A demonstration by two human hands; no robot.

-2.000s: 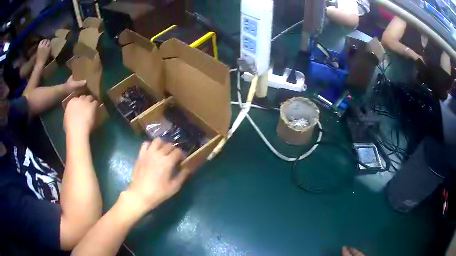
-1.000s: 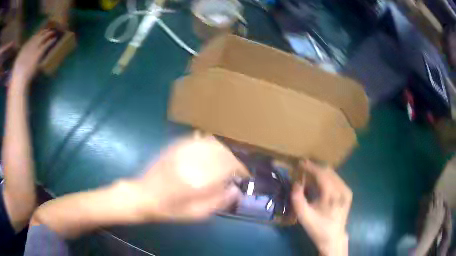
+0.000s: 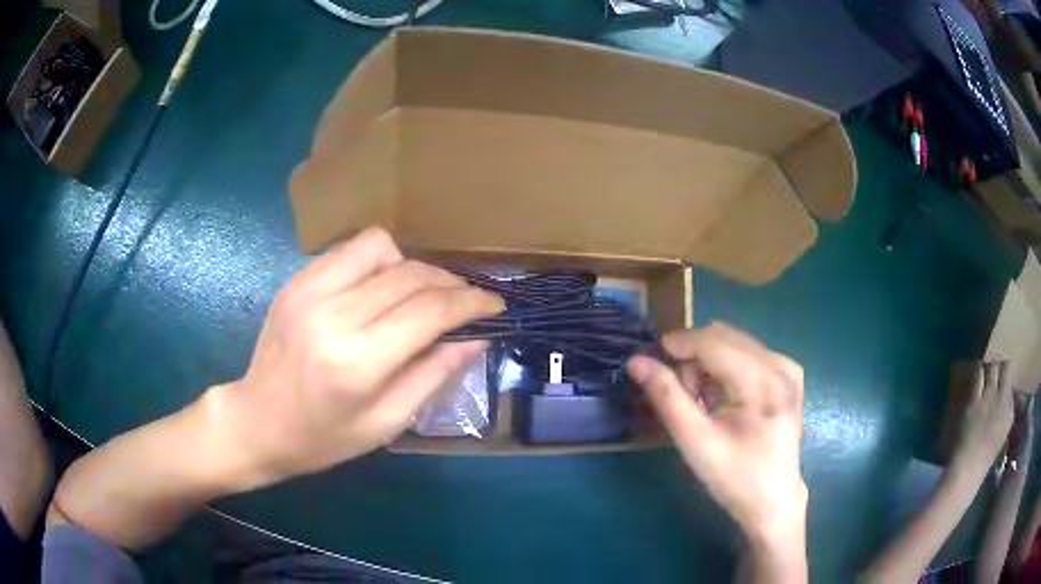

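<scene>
An open mailer box (image 3: 548,171) lies in front of me with its tall lid raised at the back. My left hand (image 3: 354,354) grips the left end of a black coiled cable (image 3: 559,308), its fingers reaching over the box's left side. My right hand (image 3: 731,411) holds the cable's right end between thumb and fingers at the box's right side. The cable spans the back of the box. A black power adapter (image 3: 574,415) sits at the front right with metal prongs pointing back. A clear bagged accessory (image 3: 459,402) lies front left, partly under my left hand.
Another box with black contents (image 3: 94,112) stands at the far left. A taped cable (image 3: 183,63) runs down the left side. A black equipment box (image 3: 953,97) with red connectors is at the back right. Another person's hands (image 3: 984,416) are at the right edge, and an arm is at the left edge.
The view has settled squarely over the box. My hands have moved from the blurred front contents onto the coiled cable, which both now hold. The adapter and bag now show clearly.
</scene>
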